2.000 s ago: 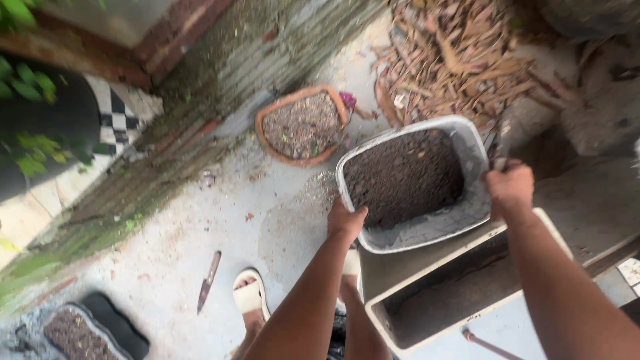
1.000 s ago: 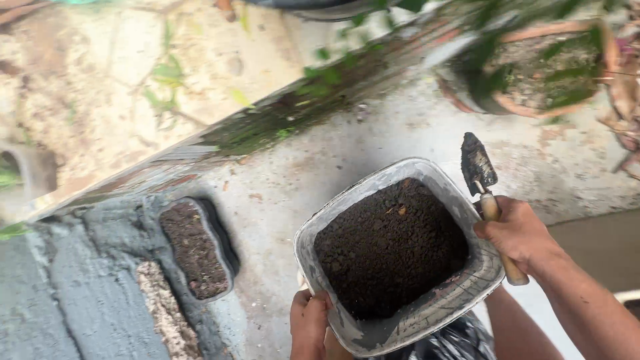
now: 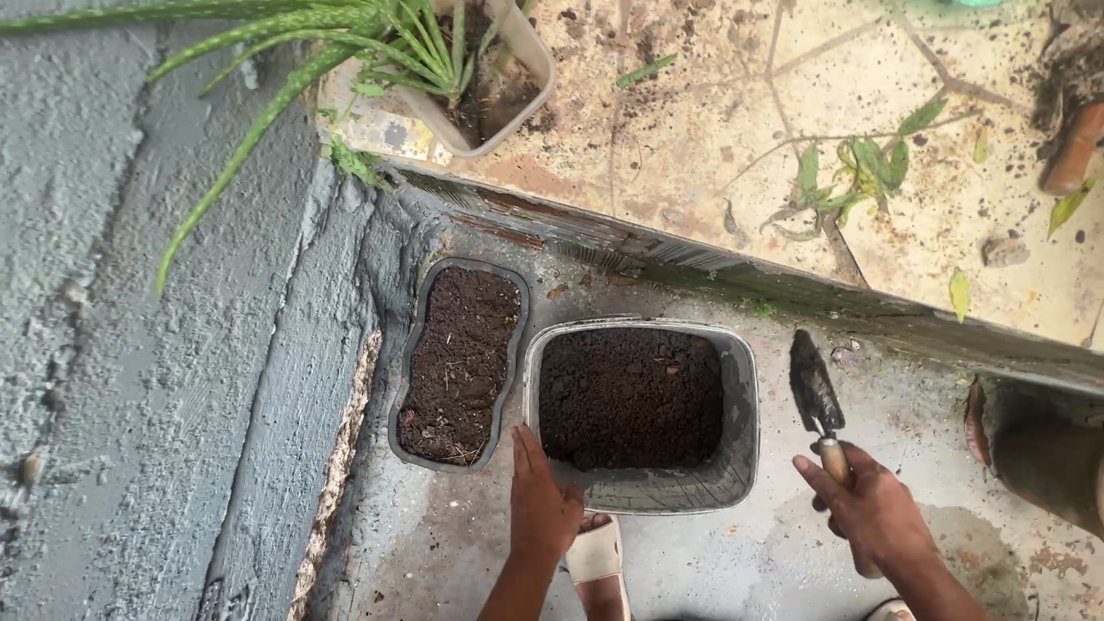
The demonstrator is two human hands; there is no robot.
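Note:
A grey plastic tub (image 3: 742, 431) of dark soil (image 3: 634, 397) stands on the concrete floor between my two hands. My left hand (image 3: 542, 500) touches its lower left corner, fingers pointing up along the outer wall; whether it grips the tub I cannot tell. My right hand (image 3: 871, 509), to the right of the tub, is closed around the wooden handle of a garden trowel (image 3: 815, 384), whose soil-coated blade points up and away from me. Just left of the tub, a wavy-edged black planter (image 3: 515, 362) holds brown soil.
A rough grey wall (image 3: 198, 345) rises at the left. Beyond the tub runs a raised tiled ledge (image 3: 690, 172) bearing an aloe plant (image 3: 345, 43) in a plastic container (image 3: 539, 73), wilted leaves and a stone (image 3: 1006, 251). A dark round pot (image 3: 1048, 457) lies at the right edge.
The tub, held up in my hands one second ago, is now down beside the black planter. My right hand has come away from its rim with the trowel. The view has swung left.

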